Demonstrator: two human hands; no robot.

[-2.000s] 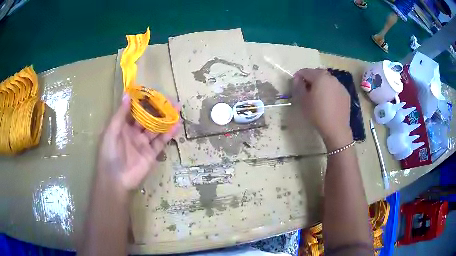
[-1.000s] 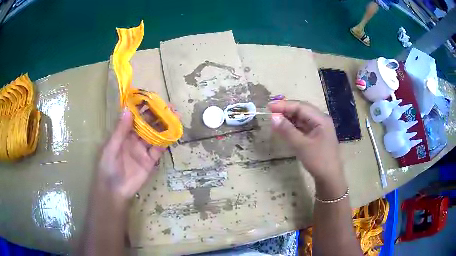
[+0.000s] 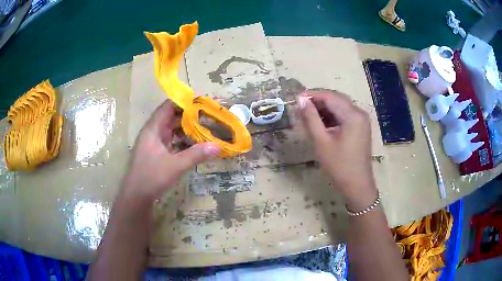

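My left hand (image 3: 165, 156) holds a stack of yellow-orange sashes (image 3: 242, 140), oval rings facing up, with the wavy tail pointing away towards the table's far side. My right hand (image 3: 338, 137) pinches a thin pale glue stick (image 3: 292, 102) between thumb and fingertips. The stick's other end reaches to the small white glue cup (image 3: 269, 119), which has brownish contents. A round white piece (image 3: 240, 113) sits just left of the cup, partly covered by the sashes.
Stained cardboard sheets (image 3: 225, 60) lie under the cup. A row of sashes (image 3: 33, 137) stands at left. At right are a black phone (image 3: 389, 101), a whitish rod (image 3: 434, 156), dropper bottles (image 3: 459, 137) and a decorated jar (image 3: 432, 71). Loose sashes (image 3: 426, 241) fill a blue crate. A person's foot (image 3: 392, 17) shows beyond.
My left hand has moved right with the sashes, closer to the cup, and its thumb now lies along the rings' near side. My right hand has moved from near the phone to the cup with the stick.
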